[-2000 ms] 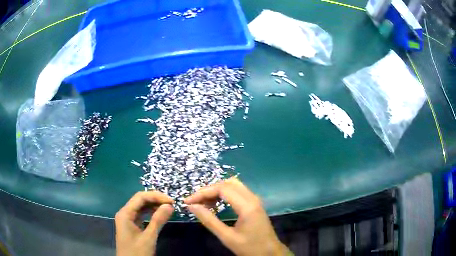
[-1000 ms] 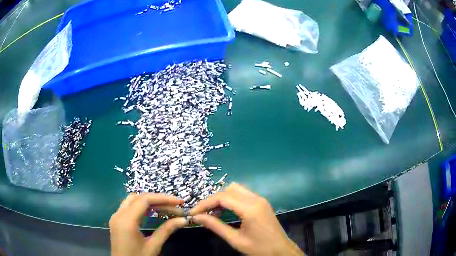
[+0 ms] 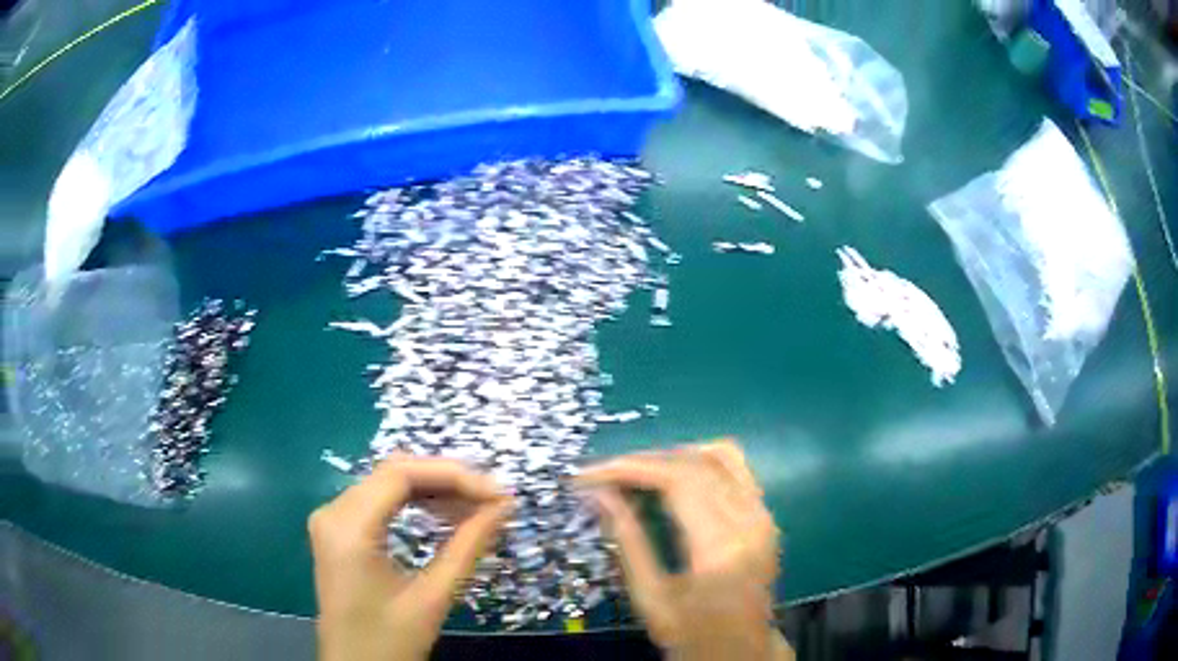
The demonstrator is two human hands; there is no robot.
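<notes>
The big speckled heap of small assembled parts (image 3: 497,323) runs from the blue bin to the bench's near edge. My left hand (image 3: 401,549) is over the heap's near left side, its thumb and fingertips close together. My right hand (image 3: 691,542) is over the near right side, blurred, its thumb and finger a little apart. The hands are separate from each other. Whether a tiny part is between either hand's fingertips cannot be told. A small dark pile of pieces (image 3: 200,394) lies at left and a pile of white sleeves (image 3: 900,314) at right.
A blue bin (image 3: 388,136) stands behind the heap. A clear bag (image 3: 91,387) lies at left, with a pale bag (image 3: 123,155) leaning on the bin. White-filled bags lie beside the bin (image 3: 775,71) and at far right (image 3: 1046,265). Loose pieces (image 3: 762,194) lie between bin and white pile.
My hands were fingertip to fingertip at the heap's near edge; now they are apart, the right one further right. The view has shifted, with more of the heap's near end showing.
</notes>
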